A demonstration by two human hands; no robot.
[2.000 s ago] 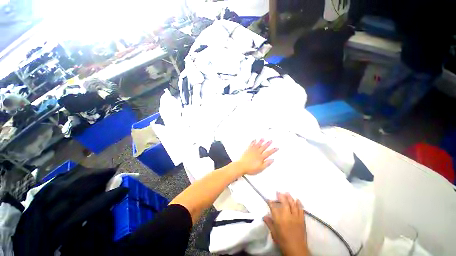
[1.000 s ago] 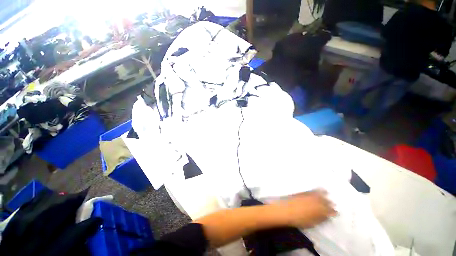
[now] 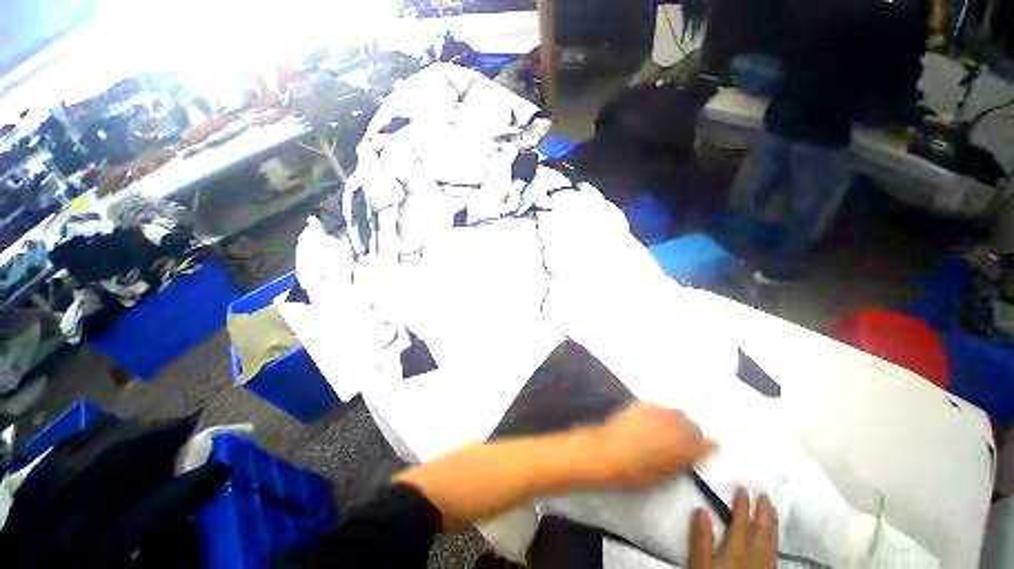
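A white garment (image 3: pixel 489 278) with thin dark seam lines lies spread on the pressing table. A large black panel (image 3: pixel 567 389) shows in front of me, and small black patches (image 3: pixel 759 372) show on the white cloth. My left hand (image 3: pixel 658 447) reaches in from the lower left over the black panel. Its fingers are curled at the white cloth near a dark strip; blur hides whether they pinch it. My right hand (image 3: pixel 736 536) is at the bottom edge, partly cut off, its fingers apart and flat on the cloth beside the dark strip.
A crumpled garment pile (image 3: pixel 445 145) stands at the table's far end. The cream table edge (image 3: pixel 890 411) curves along the right. Blue crates (image 3: pixel 267 500) holding cloth stand on the left floor. A blue board (image 3: pixel 695 258) and red basket (image 3: pixel 895 342) are beyond the table. A person (image 3: pixel 817 122) stands at the back right.
The black panel has come into wider view and lies farther up the table. My right hand has reappeared at the bottom. My left hand has shifted slightly left, its fingers now curled.
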